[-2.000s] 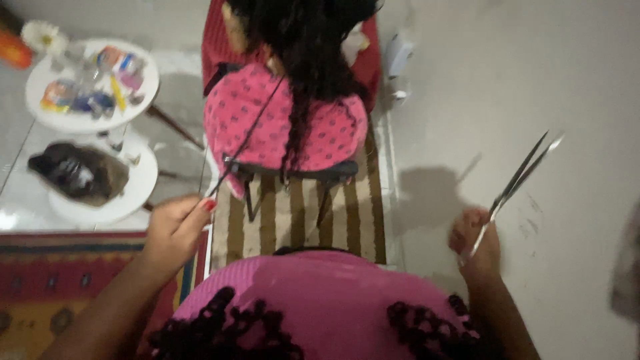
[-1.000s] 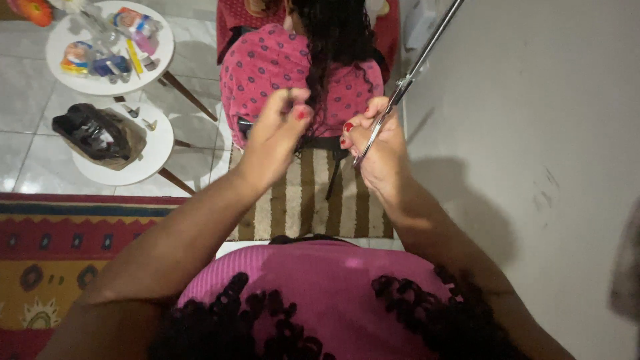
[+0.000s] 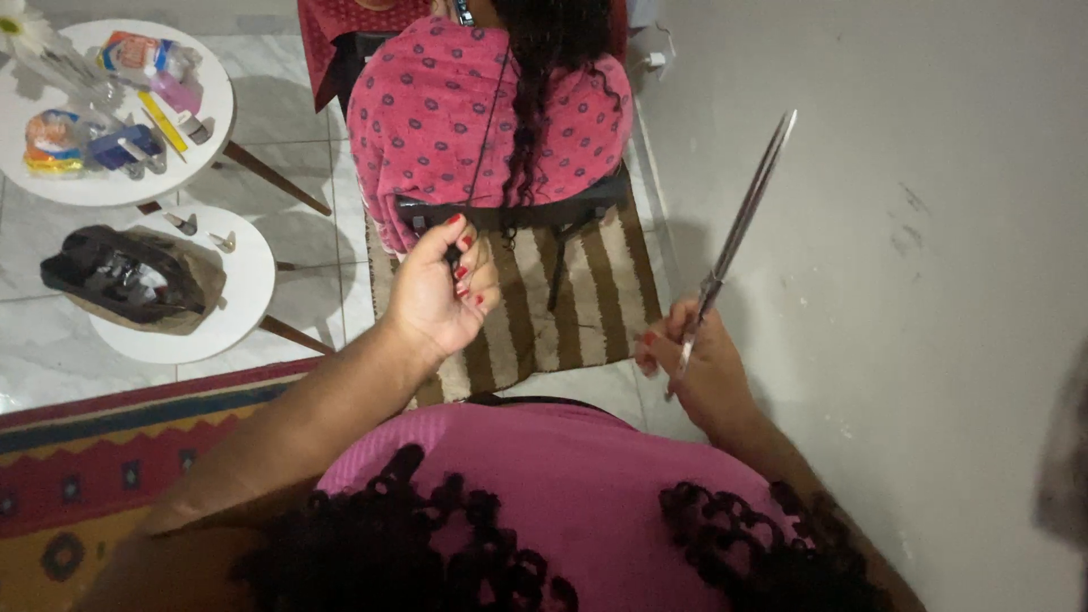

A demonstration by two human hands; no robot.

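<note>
My left hand [image 3: 446, 285] is closed on the end of a thin strand of dark hair [image 3: 491, 127], which runs up taut toward a seated person's head. Long, curly dark hair [image 3: 525, 127] hangs down that person's back, over a pink patterned cloth [image 3: 433, 110]. To the right, my right hand [image 3: 701, 357] holds hair scissors [image 3: 741, 217] by the handles, their blades close together and pointing up and away from the hair. A gap separates the scissors from the strand.
Two round white tables stand at left: the upper one [image 3: 212, 93] bears packets, a yellow tool and a vase; the lower one [image 3: 255, 272] bears a dark bag [image 3: 127, 280]. A wall [image 3: 918, 255] rises at right. A striped rug [image 3: 544, 314] lies below the chair.
One second ago my hands were close together near the hair ends; now they are apart, the right hand and scissors further right. The scissors' blades looked more spread two seconds ago.
</note>
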